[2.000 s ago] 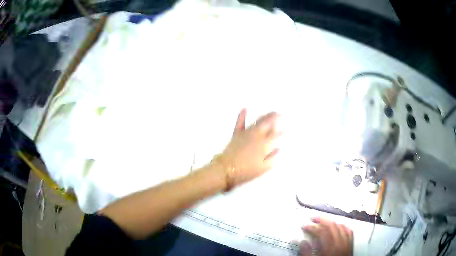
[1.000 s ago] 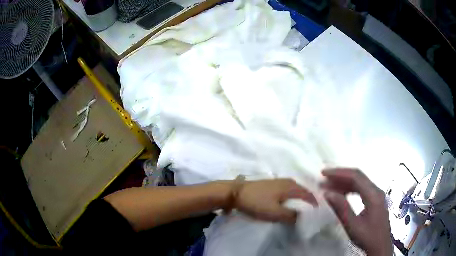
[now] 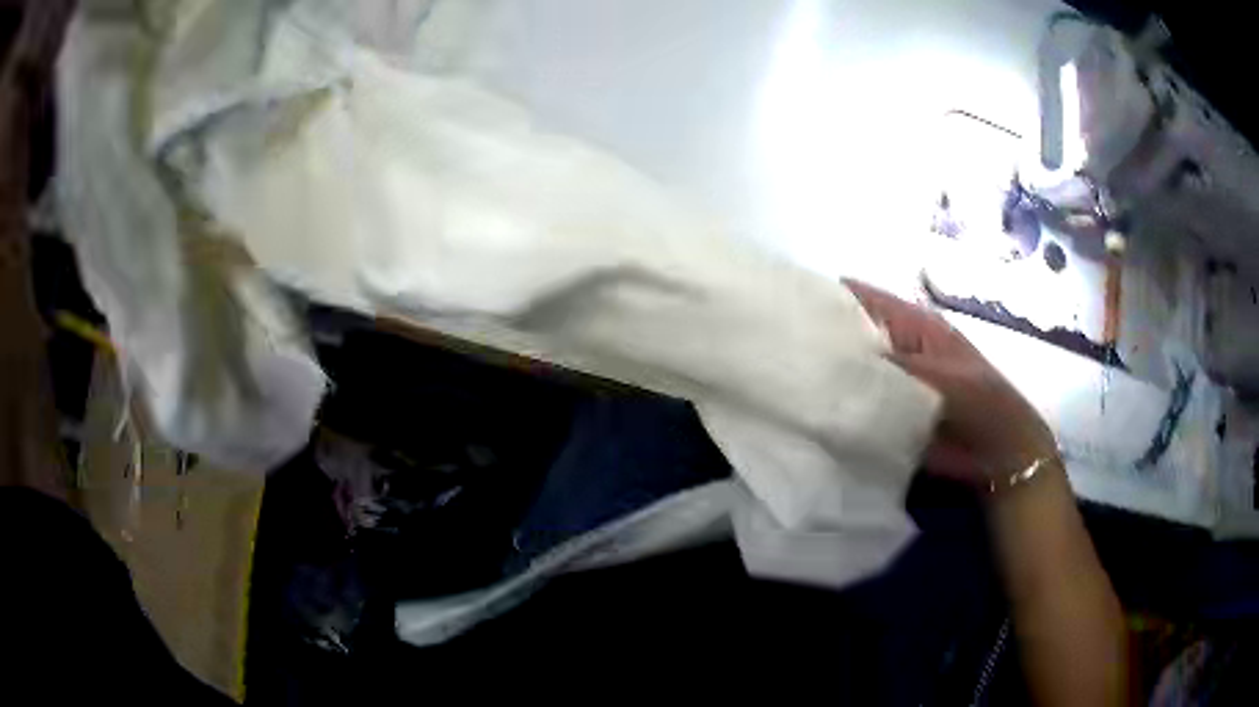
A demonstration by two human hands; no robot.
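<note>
The white garment piece (image 3: 580, 263) stretches from the upper left to the right middle, blurred and partly lifted. Its right end hangs over the table's front edge, and a narrow white part hangs below it. My right hand (image 3: 946, 366), with a bracelet at the wrist, grips the right end of the cloth; the thumb is hidden. My left hand is not visible. A dark shape, perhaps my sleeve, is at the lower left. The sewing machine (image 3: 1132, 152) is at the upper right, with its needle area under bright light.
An orange-handled awl (image 3: 1113, 297) lies right of the needle area. A dark ragged strip (image 3: 1022, 321) is beside the machine bed. The white table (image 3: 663, 83) is behind the cloth. A tan panel (image 3: 193, 553) with a yellow edge is at the lower left.
The view has shifted. The cloth has been drawn out into a long strip over the front edge. My right hand now holds its right end; my left hand has gone out of sight.
</note>
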